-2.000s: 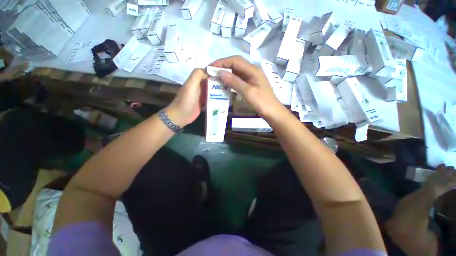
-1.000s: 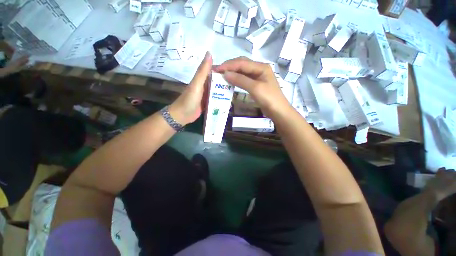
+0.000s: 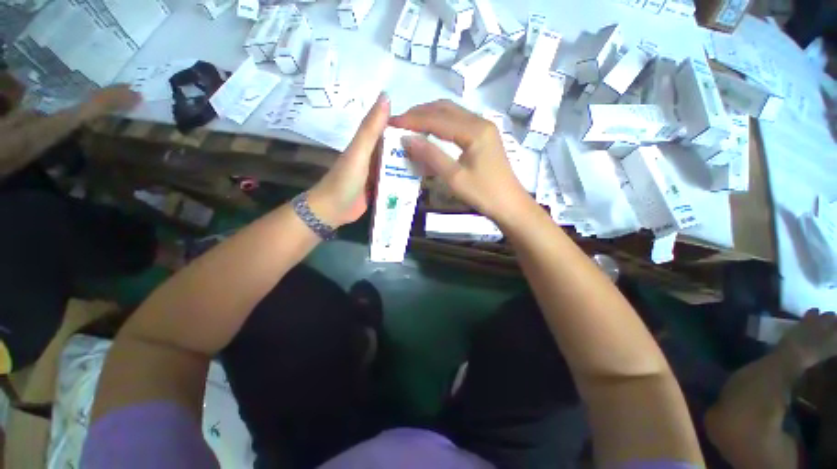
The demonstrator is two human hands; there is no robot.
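Note:
A slim white folding carton (image 3: 393, 206) with dark print and a green mark hangs upright between my hands, in front of the table edge. My left hand (image 3: 353, 174) is bare and holds the carton along its left side. My right hand (image 3: 459, 151) is bare, with its thumb and fingers at the carton's top end. The top end is partly covered by my fingers, so whether the flap is closed cannot be told.
Many white cartons lie and stand on the white-covered table (image 3: 367, 78). Flat cartons (image 3: 78, 41) are stacked far left, near a black bundle (image 3: 195, 94). Another carton (image 3: 459, 226) lies below the table edge. Other people's hands show left (image 3: 108, 101) and right (image 3: 812, 337).
My hands stay near the same place around the carton; its top was more exposed two seconds ago. Another person's hand and forearm have moved in at the left table edge.

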